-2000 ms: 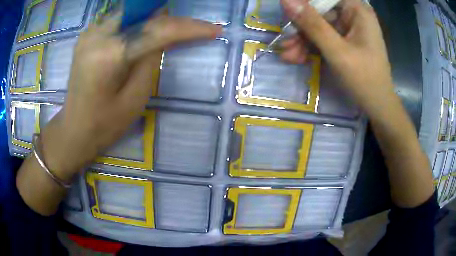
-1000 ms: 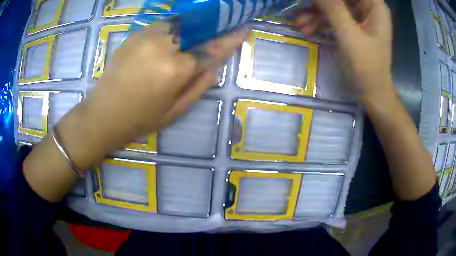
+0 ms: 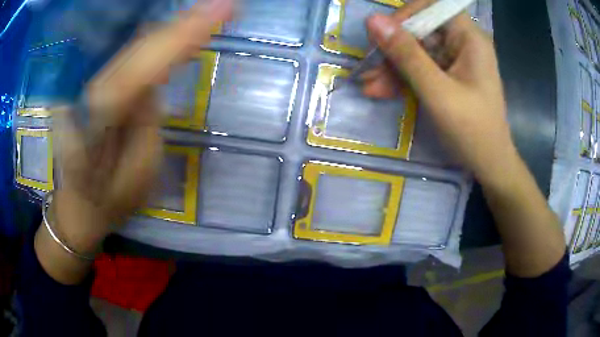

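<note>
The pale tweezers or pick (image 3: 439,18) are in my right hand (image 3: 437,72), gripped between thumb and fingers. The thin tip points down-left onto the left band of a yellow frame (image 3: 411,122) in the tray's right-hand part. The frame lies flat in its pocket; my fingers hide part of its upper edge. My left hand (image 3: 122,125) is blurred at the left, over the clear blister tray (image 3: 287,204). The translucent blue carrier film (image 3: 92,29) is at this hand, also blurred; the exact grip and the small pieces cannot be made out.
Another yellow frame (image 3: 393,210) with a dark notch lies in the near row. A glossy blue mass (image 3: 8,99) is at the left edge. A further tray (image 3: 587,131) is at the right edge, beyond a dark surface (image 3: 523,85). A red object (image 3: 135,280) is below the tray's near edge.
My left hand and the blue film have moved left, away from my right hand. The tool tip is now on a frame nearer the tray's near edge. The tray shows higher in the view.
</note>
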